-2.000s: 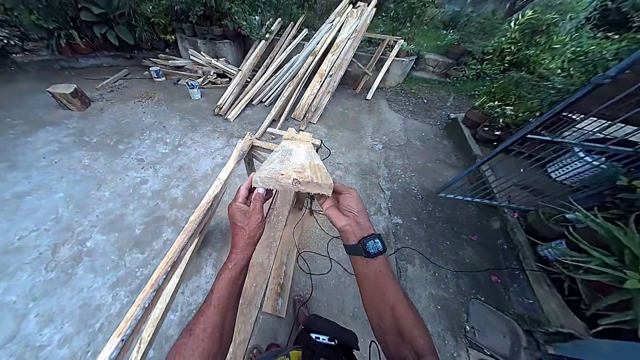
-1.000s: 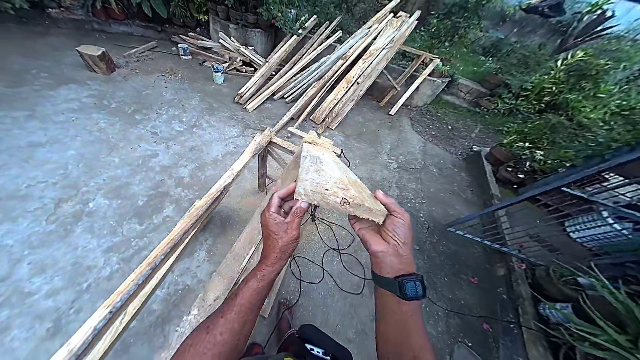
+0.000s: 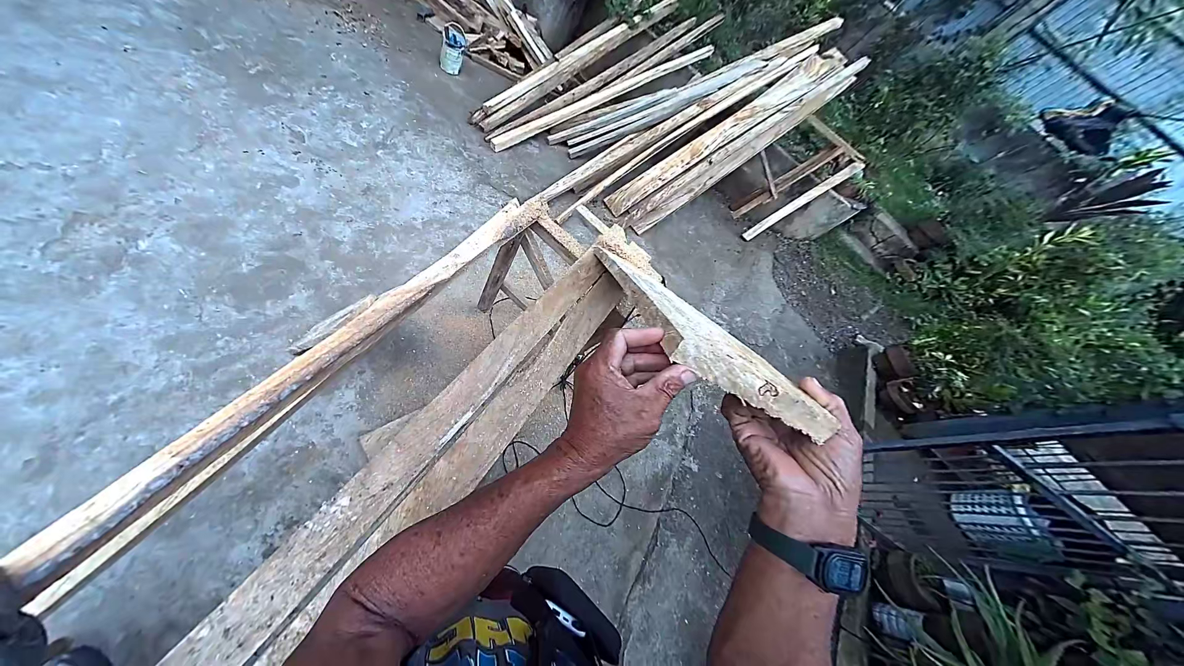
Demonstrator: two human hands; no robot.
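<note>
A tapered wooden board [image 3: 717, 344] with a pencilled mark is tilted on its side, its narrow far end by the sawdust-covered end of the trestle. My right hand [image 3: 795, 453], with a watch on its wrist, grips the board's near right corner. At the near left corner, my left hand [image 3: 634, 388] has its fingers curled against the edge, thumb at the front; whether it bears any weight is hard to tell. Long planks [image 3: 435, 444] lie side by side below and left of my hands.
A long timber rail [image 3: 305, 388] slopes along the left beside a wooden trestle [image 3: 518, 264]. Stacked lumber [image 3: 731, 111] lies at the back near a paint can [image 3: 452, 49]. A black cord [image 3: 601, 509] loops on the concrete. A metal gate [image 3: 1027, 481] stands at right, by plants.
The board, earlier showing its broad face between both hands, has been turned so that it now appears narrow and edge-on. The view has tilted and shifted closer.
</note>
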